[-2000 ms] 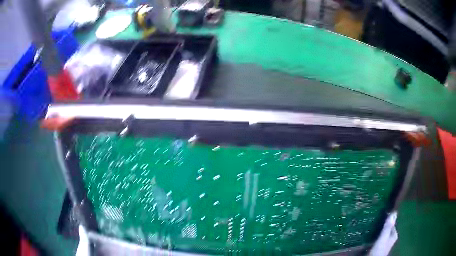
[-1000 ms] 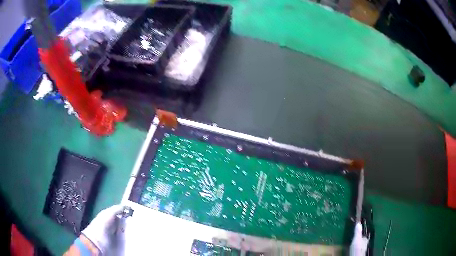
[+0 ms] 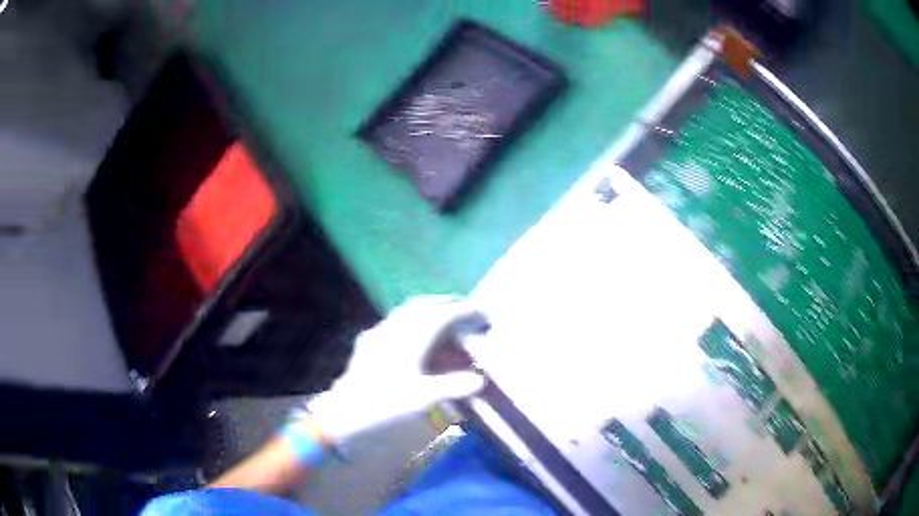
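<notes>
The fixture plate (image 3: pixel 529 435), turned underside up, fills the right of the view, slanted and blurred. It shows a white backing plate (image 3: pixel 595 292) with green slots and a large green circuit board (image 3: pixel 776 217) with many solder points. An orange-brown corner block (image 3: pixel 739 50) sits at its top corner. My left hand (image 3: pixel 403 358), in a white glove with a blue wristband, grips the fixture's near left corner. My right hand is not in view.
A shallow black screw tray (image 3: pixel 464 116) with loose silver screws lies on the green mat (image 3: pixel 292 81), beyond my left hand. A dark box or bin (image 3: pixel 131 217) with a red piece (image 3: pixel 230 217) stands at the left. A red bundle (image 3: pixel 595 10) is cut off at the top.
The view has swung left and down. The fixture now appears larger, further right and more steeply slanted. My left hand has moved to its near corner; my right hand has left the picture.
</notes>
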